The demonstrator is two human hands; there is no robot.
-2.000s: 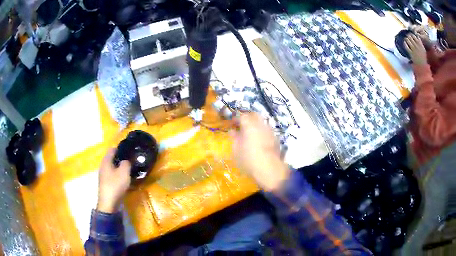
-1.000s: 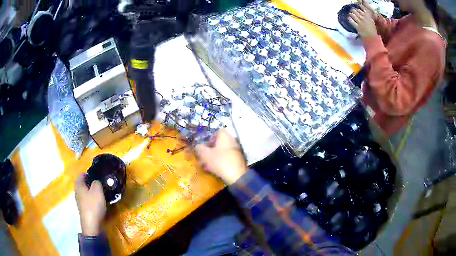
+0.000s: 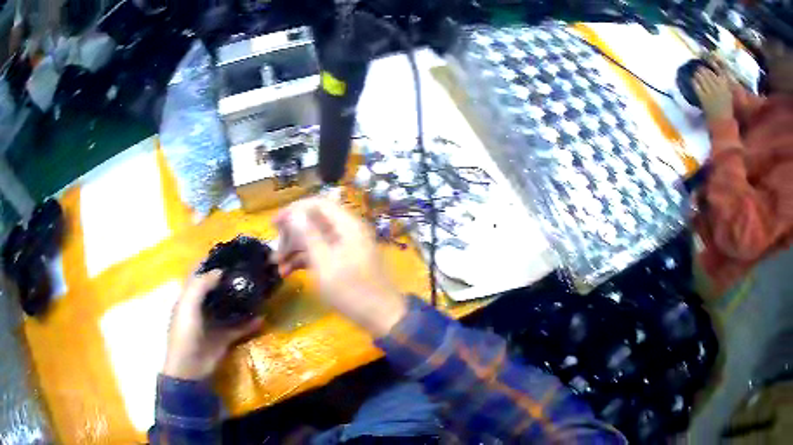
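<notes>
My left hand [image 3: 198, 326] holds a round glossy black housing [image 3: 240, 278] over the taped bench, with the fingers around its left and lower side. My right hand [image 3: 335, 252] is blurred, just right of the housing, with its fingertips close to the housing's rim. Something small and reddish shows at the fingertips, but I cannot tell whether it is a held part or the fingers. The electric screwdriver [image 3: 337, 113] hangs nose down behind my right hand, in front of the screw feeder [image 3: 274, 130]. A module pile [image 3: 426, 187] lies right of it.
A clear bag [image 3: 191, 130] stands left of the feeder. Black housings [image 3: 35, 256] sit at the far left. A tray of parts [image 3: 583, 130] lies to the right, with dark bagged parts [image 3: 609, 330] below it. A person in a rust-coloured sleeve [image 3: 739, 191] works at the far right.
My right hand has moved left from the module pile to beside the housing. My left hand still holds the housing. The camera view has swung right and then back left.
</notes>
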